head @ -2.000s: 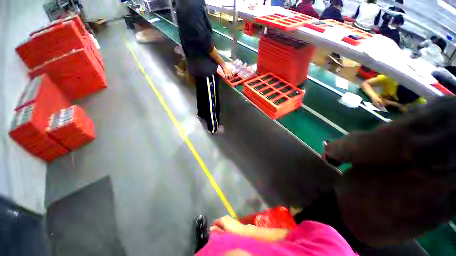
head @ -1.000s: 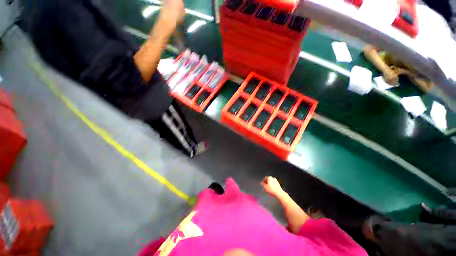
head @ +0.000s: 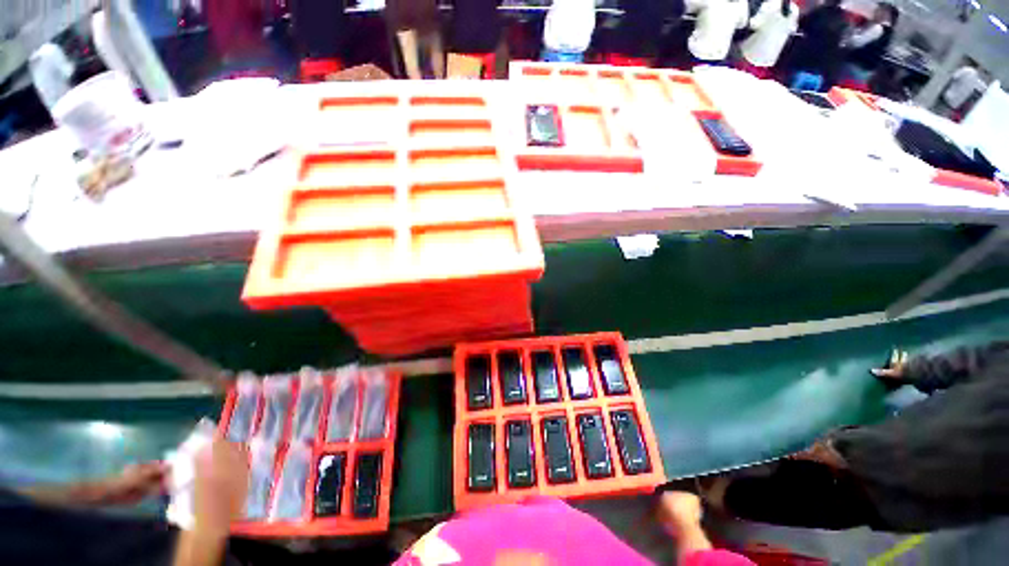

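Note:
An orange-red turnover tray (head: pixel 654 482) lies on the green belt just in front of me, its pockets filled with black handheld devices (head: pixel 555 444). My right hand (head: pixel 680 514) is small and blurred at the tray's lower right corner. I see nothing in it, and its fingers are unclear. My left hand is not in view. A second tray (head: pixel 384 524) to the left holds several bagged devices (head: pixel 310 407) and two bare black ones (head: pixel 367 484).
An empty-pocket tray (head: pixel 459 263) tops an orange stack behind. The white shelf (head: pixel 620 197) carries partly filled trays (head: pixel 581 163) and a black device (head: pixel 725 134). Another person's hands (head: pixel 216 486) hold something white at left. A dark-sleeved person (head: pixel 929 420) is at right. People sit beyond.
My view has turned from the aisle to face the belt and shelf. The filled tray now lies straight in front of me. My right hand shows lower, near its corner.

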